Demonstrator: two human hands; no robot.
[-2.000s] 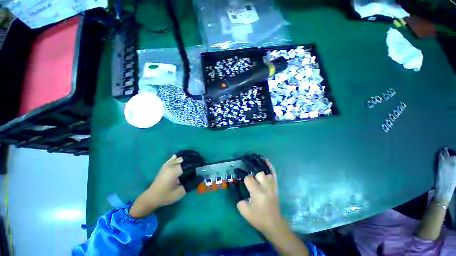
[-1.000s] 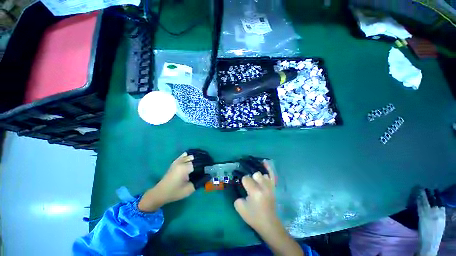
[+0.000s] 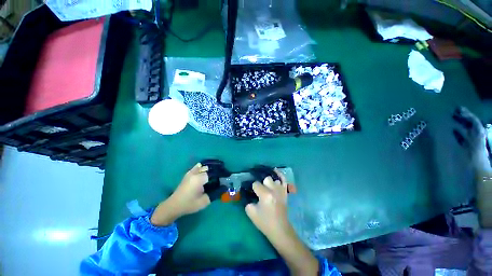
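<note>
A short grey bar fixture (image 3: 234, 180) with an orange-red front edge lies on the green mat near the front. One small silver part shows on it between my hands. My left hand (image 3: 195, 186), with black coverings on the fingers, holds the left end. My right hand (image 3: 267, 195), also with black finger coverings, grips it right of the middle; the bar's right end sticks out past this hand. My fingers hide most of the bar and any parts under them.
A black divided tray (image 3: 295, 134) of small parts stands behind, with a power screwdriver (image 3: 264, 96) across it. Left are a screw bag (image 3: 207, 110), white round dish (image 3: 168, 116), black strip (image 3: 149, 73) and crate (image 3: 105, 64). Joined pieces (image 3: 414, 135) and a coworker's gloved hand (image 3: 477, 135) are right.
My right hand has moved left along the bar, closer to my left hand, covering silver parts and uncovering the bar's right end. The coworker's hand has moved up toward the joined pieces. The view has shifted.
</note>
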